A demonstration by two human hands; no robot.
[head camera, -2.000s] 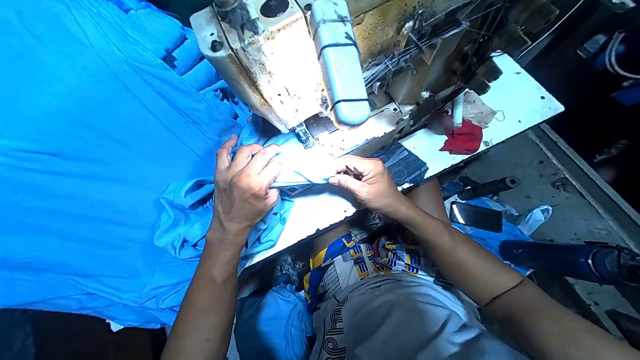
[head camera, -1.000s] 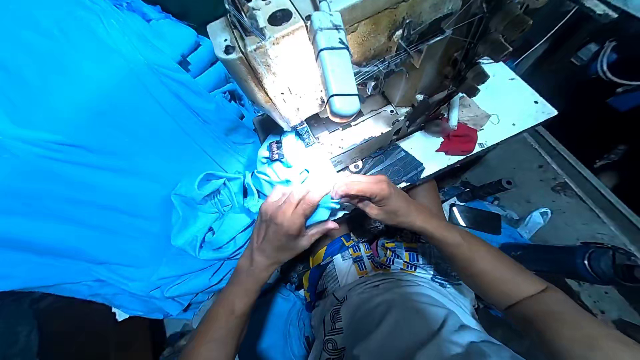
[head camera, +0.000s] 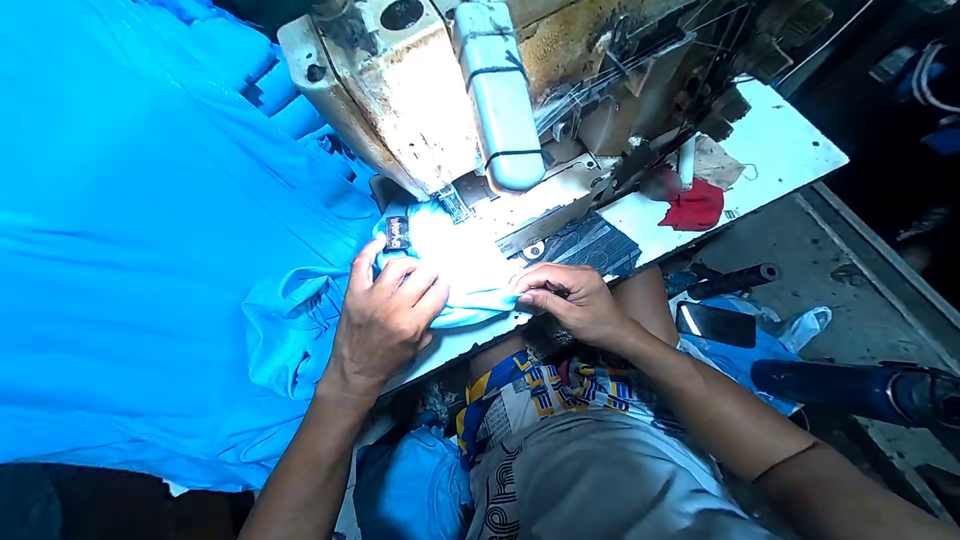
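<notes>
A worn sewing machine (head camera: 405, 97) stands at the top centre, its presser foot (head camera: 452, 204) over a piece of blue fabric (head camera: 480, 300) lit to white by a lamp. On this fabric, left of the glare, lies a small dark label (head camera: 397, 232). My left hand (head camera: 390, 315) rests on the fabric just below the label, palm down, fingers spread. My right hand (head camera: 562, 300) pinches the fabric's right edge between thumb and fingers; something small and dark shows in that hand, too unclear to name.
A large spread of blue fabric (head camera: 135, 262) covers the left side. Right of the machine, a red cloth scrap (head camera: 694, 206) lies on the white tabletop (head camera: 795, 142). Below the table are a smartphone (head camera: 716, 324) on blue cloth and a dark blue cylinder (head camera: 825, 386).
My left hand has moved up and left from where it was a second ago, and its fingers are more spread. The dark label, not visible two seconds ago, shows beside it.
</notes>
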